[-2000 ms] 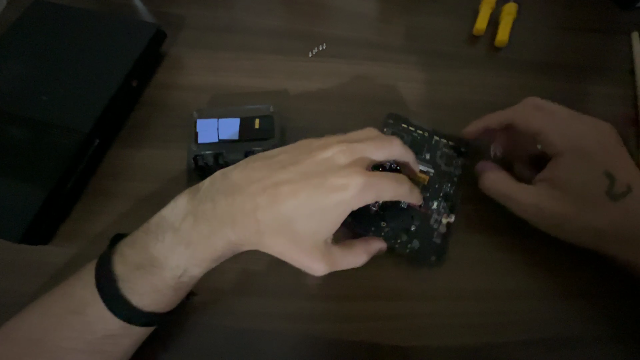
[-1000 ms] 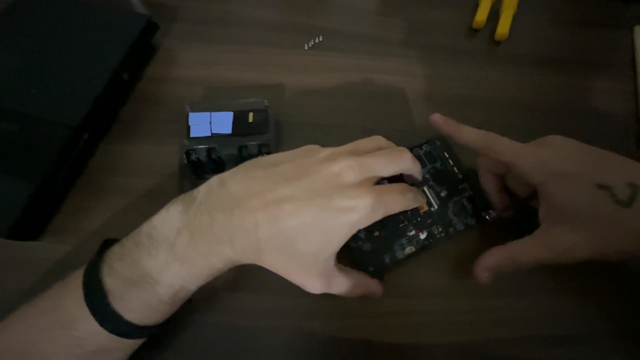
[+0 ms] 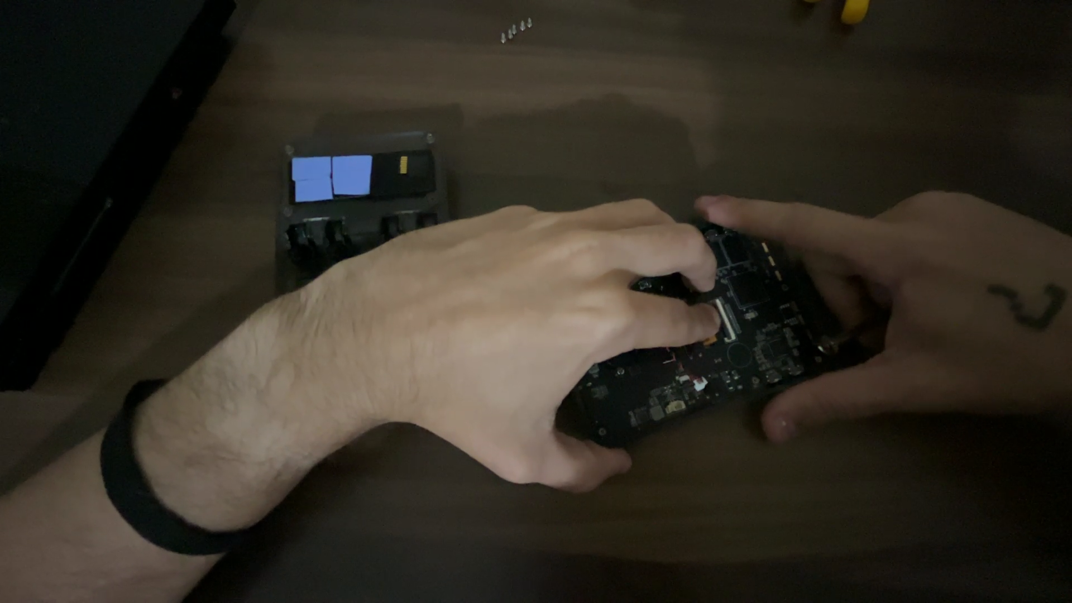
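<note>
A dark circuit board (image 3: 754, 335) with small chips, a white flat-cable connector (image 3: 727, 320) and an orange ribbon end lies tilted on the wooden table. Across its left part lies my left hand (image 3: 519, 327), two fingertips down by the connector and the thumb at the lower left edge. My right hand (image 3: 904, 310) is spread around the board's right end, with the index finger at its top corner and the thumb near the lower edge. The inner fingers of the right hand are partly in shadow.
Up and left of my left hand lies a dark casing (image 3: 364, 209) with blue pads and black fittings. Several small screws (image 3: 516, 31) stand in a row at the top. Yellow handle ends (image 3: 854, 10) show at the top edge, and a large black case (image 3: 100, 117) fills the upper left.
The board has turned on the table, its right end swinging upward. My right hand has gone from beside the board's upper right corner to spreading around its right end. My left hand has stayed over the board.
</note>
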